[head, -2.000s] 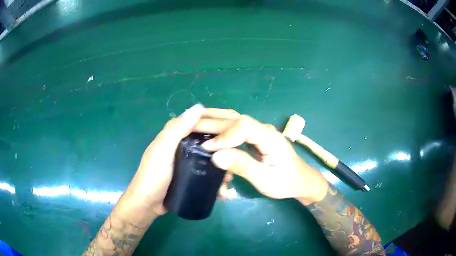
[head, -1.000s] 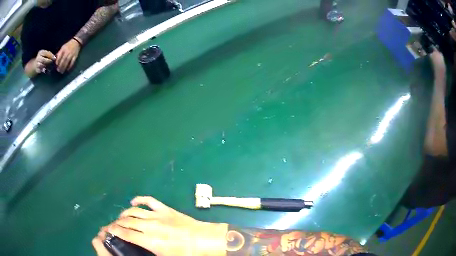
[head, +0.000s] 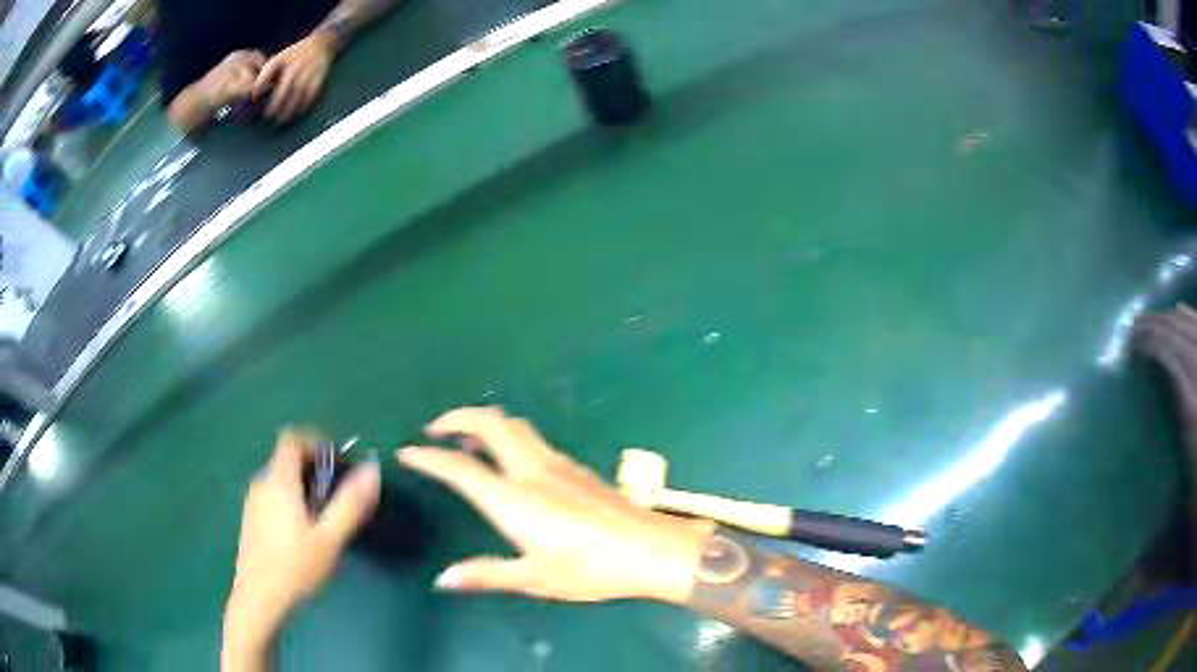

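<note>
My left hand point(head: 295, 538) is at the lower left, its thumb and fingers around the top of a black cylindrical housing point(head: 383, 523). The housing is blurred, and its top is partly hidden by the fingers. My right hand point(head: 538, 519) is just right of the housing, fingers spread and holding nothing, apart from it. A mallet with a cream head point(head: 642, 477), pale handle and black grip lies just beyond my right wrist.
Another black cylinder point(head: 609, 82) stands at the far side near the pale edge rail point(head: 276, 180). A person's hands point(head: 269, 87) are beyond the rail. Another person's hand point(head: 1172, 344) is at the right edge. A blue bin point(head: 1160, 105) is at the upper right.
My right hand has come off the housing and opened. My left hand has come into view on it. The view has shifted, so the mallet and far cylinder appear further right.
</note>
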